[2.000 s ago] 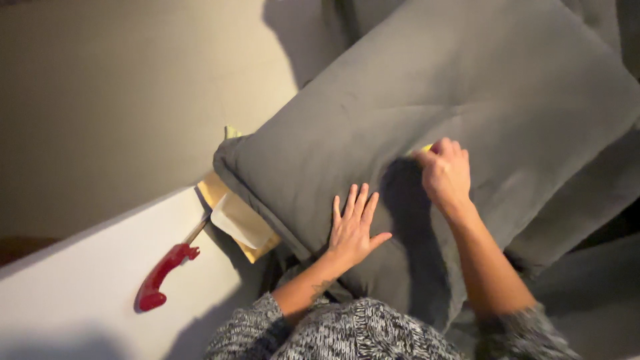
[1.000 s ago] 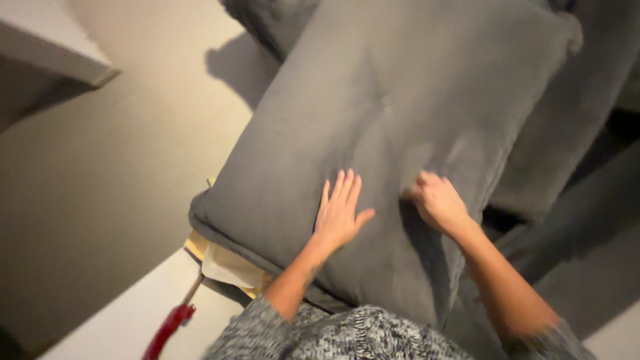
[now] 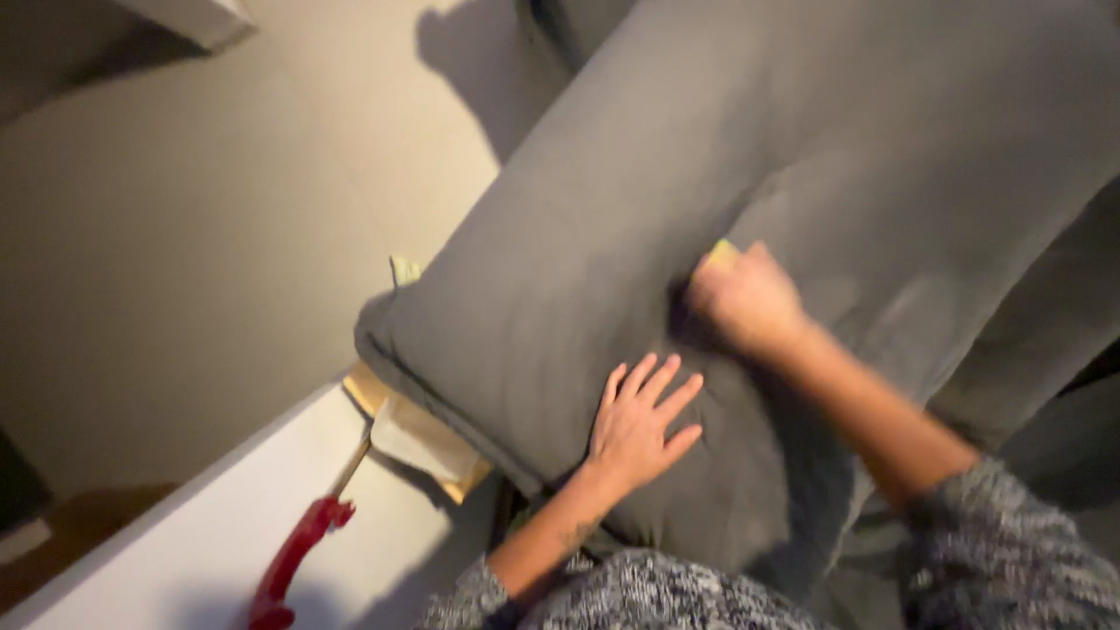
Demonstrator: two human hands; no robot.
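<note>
A large grey fabric cushion [image 3: 542, 254] spreads across the middle, its piped corner at the left. My left hand [image 3: 643, 424] lies flat on its lower part with fingers spread, holding nothing. Up and to the right, my right hand [image 3: 748, 293], blurred, is closed around a small yellow item [image 3: 723, 255] against the cushion. Most of that item is hidden by the fingers, so its kind cannot be told.
A white ledge [image 3: 201, 516] runs along the lower left, bearing a red-handled tool [image 3: 293, 556]. Beside it, a whitish container [image 3: 424, 442] and yellowish material [image 3: 366, 387] stick out from under the cushion. More grey upholstery [image 3: 1041, 324] lies at the right.
My right hand has moved farther up the cushion, away from my left hand, which stays flat on the fabric. The view has shifted.
</note>
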